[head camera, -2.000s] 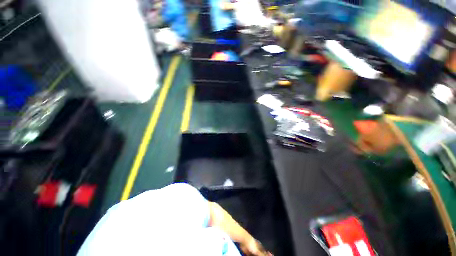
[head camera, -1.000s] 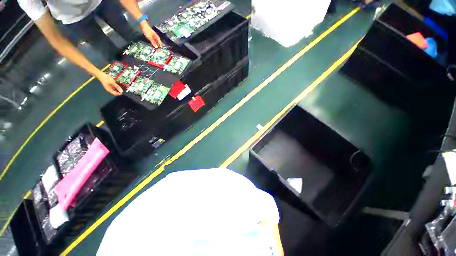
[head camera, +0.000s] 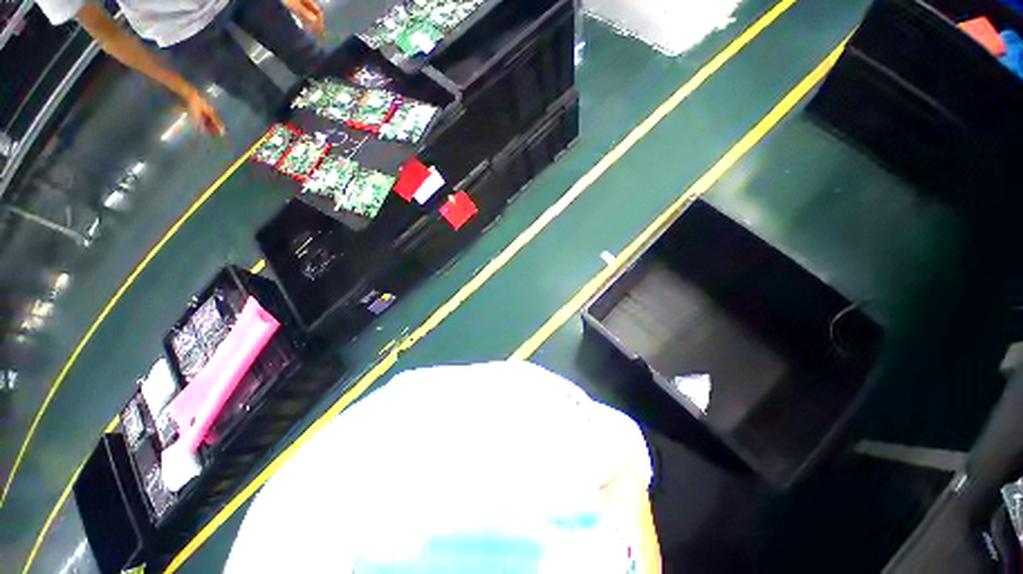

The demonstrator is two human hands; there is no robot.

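Observation:
Neither of my hands is in the picture; only my pale sleeve or shoulder shows, overexposed, at the bottom centre. Nearest in front is a large open black plastic crate (head camera: 740,415) on the green floor, with a small white piece (head camera: 693,390) inside it. At the far right edge a dark bench corner (head camera: 965,493) shows, cut off, with part of a shiny dark item on it.
At the upper left, green circuit boards (head camera: 365,185) lie on stacked black crates (head camera: 505,146) with red tags (head camera: 458,210). Another person's hand (head camera: 205,116) is beside them. A pink foam sheet (head camera: 224,376) lies on a crate at lower left. Yellow lines cross the floor.
The view has swung from the bench to the floor and crates. The other person's hands have come off the circuit boards. My arm, seen two seconds ago, is out of view.

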